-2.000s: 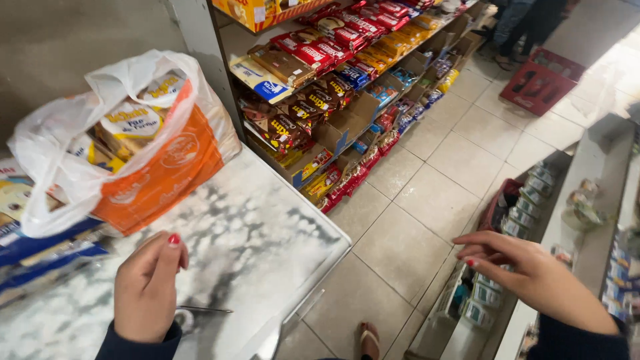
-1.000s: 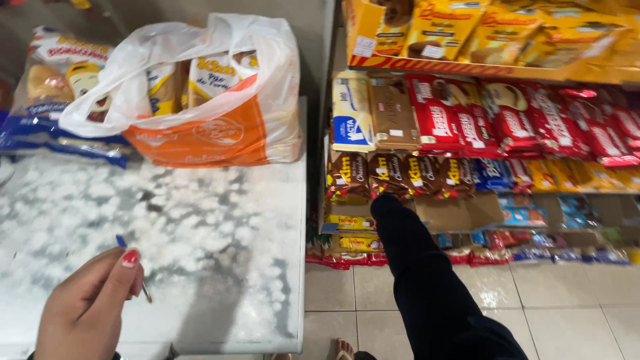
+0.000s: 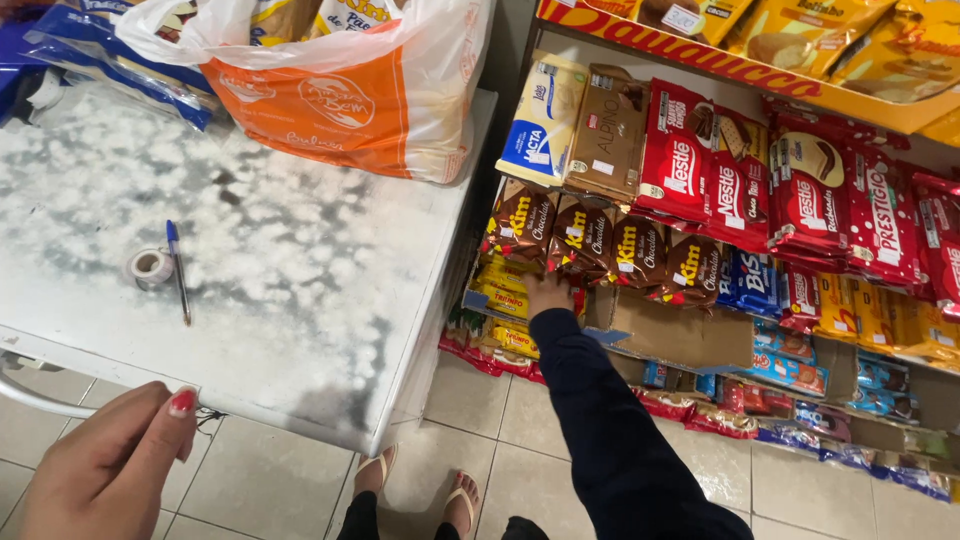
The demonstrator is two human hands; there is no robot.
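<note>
My left hand (image 3: 112, 457) hovers in front of the near edge of the white table (image 3: 330, 390), thumb pressed to curled fingers; nothing shows in it. On the table lie a blue-capped ballpoint pen (image 3: 179, 274) and a small tape roll (image 3: 151, 267) beside it. My right arm, in a dark sleeve, reaches to the snack shelf, where my right hand (image 3: 549, 292) is among yellow Triunfo packets (image 3: 501, 298), just below brown Kim chocolate cake packets (image 3: 577, 236). Its fingertips are hidden, so whether it grips a packet cannot be told.
A white and orange plastic bag (image 3: 322, 97) of packaged bread stands at the table's back, beside another plastic package (image 3: 142, 67). Chocolate bars (image 3: 543, 120), red Nestlé packets (image 3: 675, 150) and a yellow Bauducco box (image 3: 720, 67) fill the upper shelves. My sandalled feet are on the tiled floor (image 3: 420, 502).
My right hand has gone from open above the floor to reaching into the shelf. The pen near my left hand one second ago now lies on the table. The view has turned and come closer.
</note>
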